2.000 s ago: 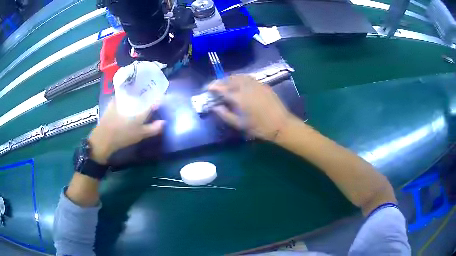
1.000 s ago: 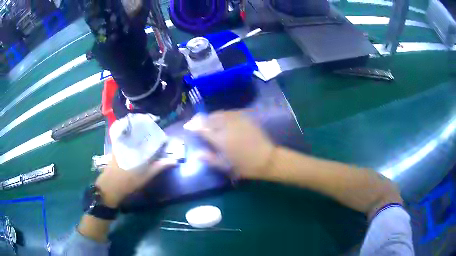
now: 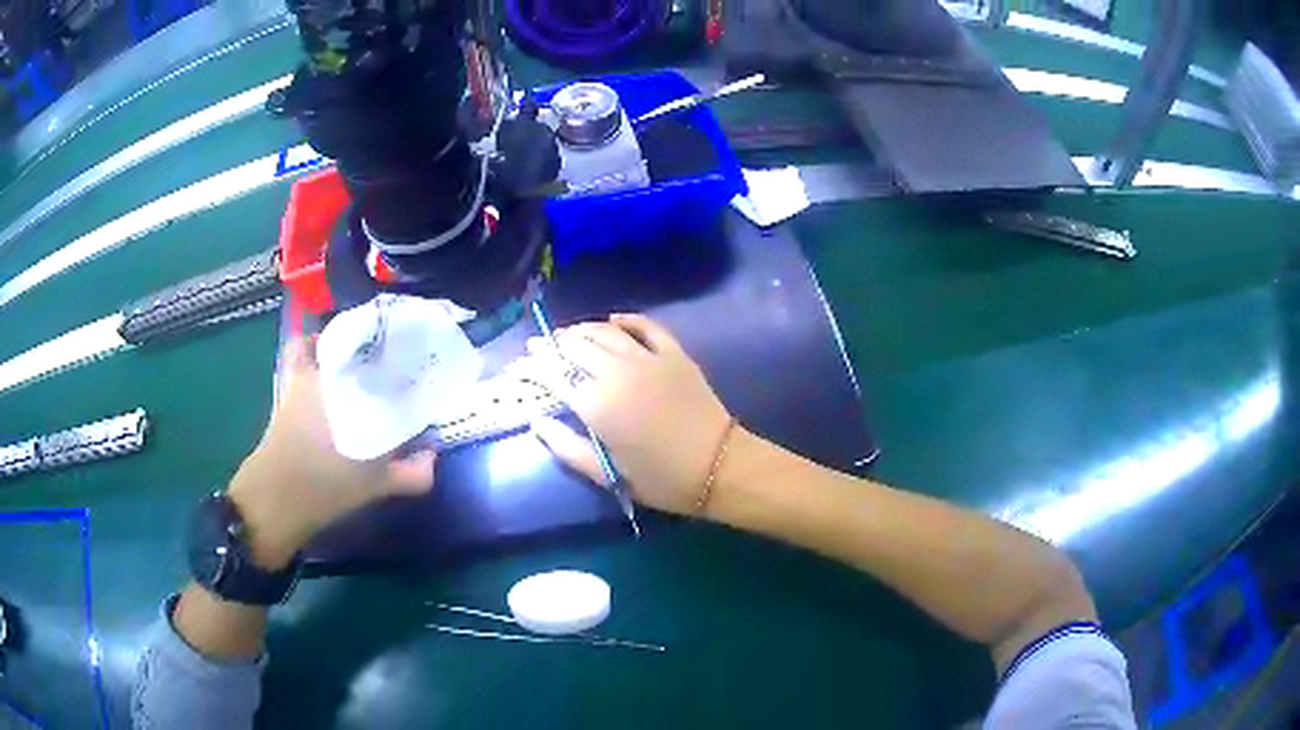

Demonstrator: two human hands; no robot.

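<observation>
A slim silver-grey slotted strip lies between my hands over the dark mat. My left hand holds its left end and has a white crumpled wipe bunched over the fingers, which hides part of the grip. My right hand is at the strip's right end and also holds a thin rod-like tool, its one end pointing down toward the mat's front edge. The fingertips on the tool are partly hidden. The black microscope stands just behind my left hand.
A white disc and thin tweezers lie in front of the mat. Behind it are a blue bin with a pale dispenser bottle, and a red bin. Silver strips lie left and right. A dark flat base is back right.
My right hand now has the thin tool in it and has come to the strip. The strip now spans both hands. The strip at the left lost its right-hand pieces from the earliest frame.
</observation>
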